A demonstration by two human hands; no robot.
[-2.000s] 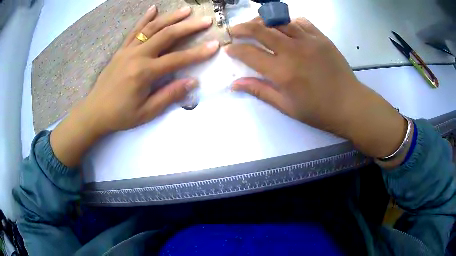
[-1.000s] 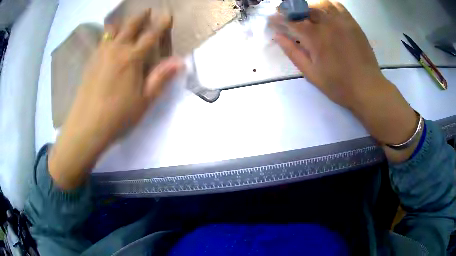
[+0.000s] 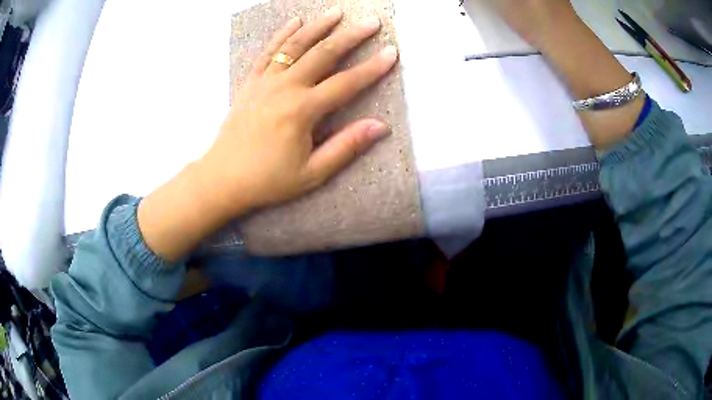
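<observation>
A brown flecked cut panel (image 3: 343, 199) lies lengthwise on the table, its lower end reaching over the front edge. A thin whitish backing (image 3: 453, 195) shows past the panel's right side and hangs over the edge. My left hand (image 3: 304, 117) lies flat on the panel, palm down, fingers spread, holding nothing between them. My right hand (image 3: 523, 12) is at the top edge of the view, mostly cut off, so its fingers cannot be made out. The presser foot and needle are out of view.
Thread snips (image 3: 656, 51) with dark points and red and yellow-green handles lie at the upper right. The grey measuring tape (image 3: 542, 183) runs along the front edge of the white table (image 3: 148, 117). A small red thing shows below the edge, unclear.
The panel has turned lengthwise and come down over the front edge. My left hand has moved right and is flat on it. My right hand has moved up, partly out of view.
</observation>
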